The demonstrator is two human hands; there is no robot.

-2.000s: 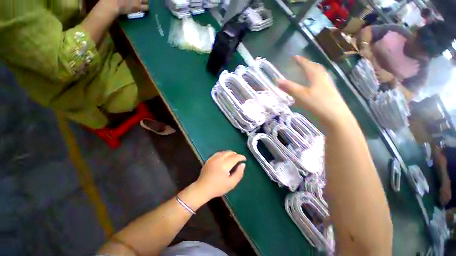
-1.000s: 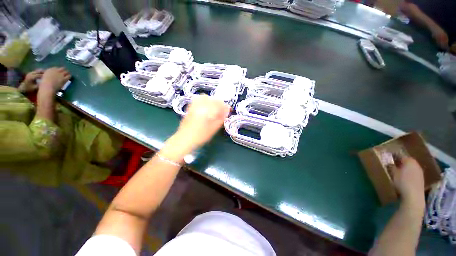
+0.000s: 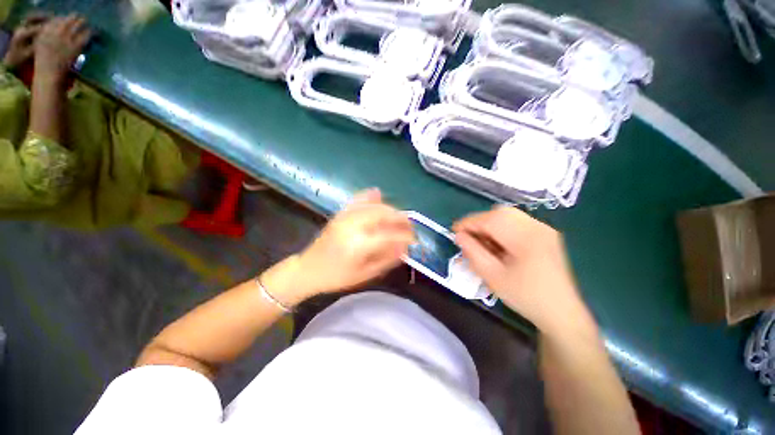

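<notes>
A single white plastic housing (image 3: 466, 279) with a long oval opening lies at the bench's near edge. My left hand (image 3: 364, 241) closes its fingers on the housing's left end. My right hand (image 3: 508, 255) is over the right side of the opening, its fingertips pinched together at the upper rim; any small part between them is too blurred to tell. Stacked white housings (image 3: 501, 157) lie in overlapping piles just beyond my hands.
An open cardboard carton (image 3: 709, 263) stands at the right, with more white housings (image 3: 762, 353) at the right edge. A pale strip (image 3: 697, 144) runs behind. A co-worker's hands (image 3: 53, 42) and green sleeve are at the upper left, above a red stool (image 3: 223, 200).
My right hand has left the carton and my left hand has left the piles. Both are now together at a single housing at the bench edge. The view has shifted closer to the edge.
</notes>
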